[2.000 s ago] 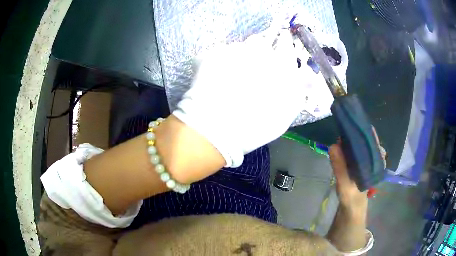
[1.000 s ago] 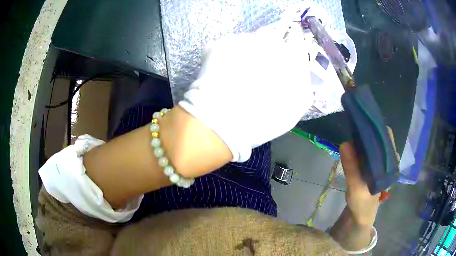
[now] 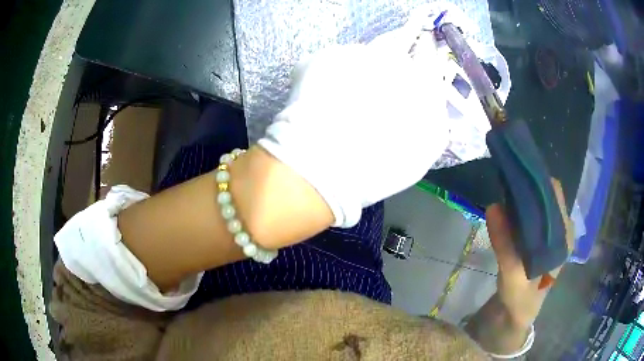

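Note:
My right hand point(image 3: 526, 271), bare, is wrapped around the dark blue-grey handle of a screwdriver point(image 3: 526, 194) with a green stripe. Its metal shaft points up and left, and the tip is at the far edge of a white plastic housing point(image 3: 469, 130), beside a small blue wire point(image 3: 440, 19). My left hand point(image 3: 374, 120), in a white glove, lies over the near left part of the housing. Its fingers blend into the bright white, so its grip cannot be told. The housing has dark openings and lies on a silvery sheet point(image 3: 272, 42).
The dark green bench point(image 3: 162, 49) has a worn pale edge strip point(image 3: 35, 134) at the left. A blue-edged bin point(image 3: 593, 169) is at the right. A brown box point(image 3: 134, 155) and dark cables are under the bench. My lap is below, with grey floor to its right.
Over the two seconds, the hands, screwdriver, housing and sheet have shifted slightly right in the picture. The tip remains near the housing's far edge. The right hand still holds the handle.

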